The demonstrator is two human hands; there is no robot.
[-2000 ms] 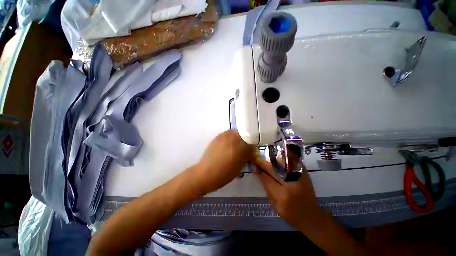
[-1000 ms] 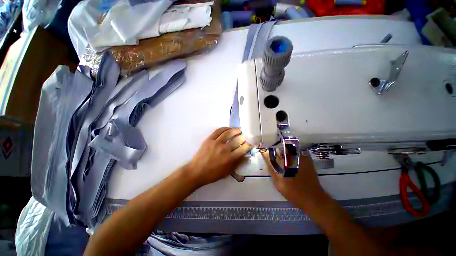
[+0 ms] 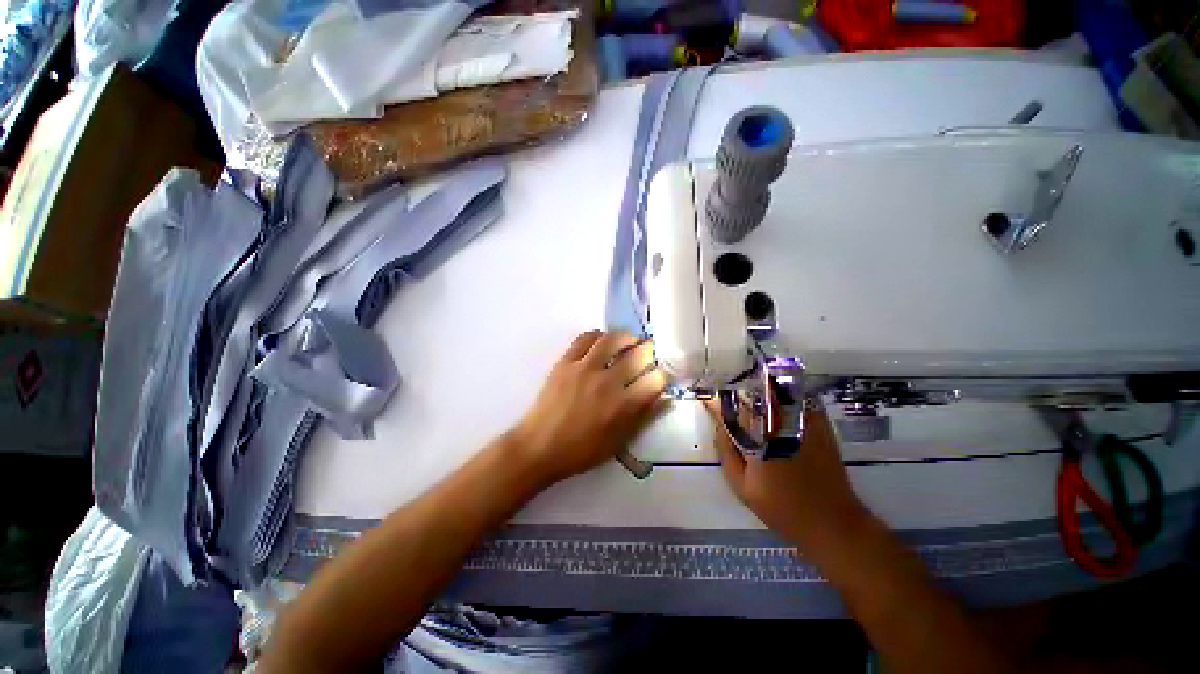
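Observation:
A grey-blue cloth strip point(image 3: 645, 158) runs from the table's back edge along the left side of the white sewing machine head point(image 3: 921, 250) towards the needle area. My left hand point(image 3: 599, 402) lies flat by the needle area, fingers on the strip's near end. My right hand point(image 3: 790, 474) is just right of the presser foot point(image 3: 687, 392), partly behind the chrome take-up guard point(image 3: 776, 408); its fingertips are hidden, so its hold cannot be told.
A pile of grey-blue strips point(image 3: 237, 382) lies at the table's left. A wrapped brown package point(image 3: 461, 125) is at the back left. Red and green scissors point(image 3: 1099, 494) lie at the right. A measuring tape strip point(image 3: 632, 558) runs along the front edge. Thread spools point(image 3: 645, 53) stand behind.
More of the strip now shows behind and left of the machine head. My left hand has flattened beside the needle, and my right hand has shifted slightly. The view has also shifted.

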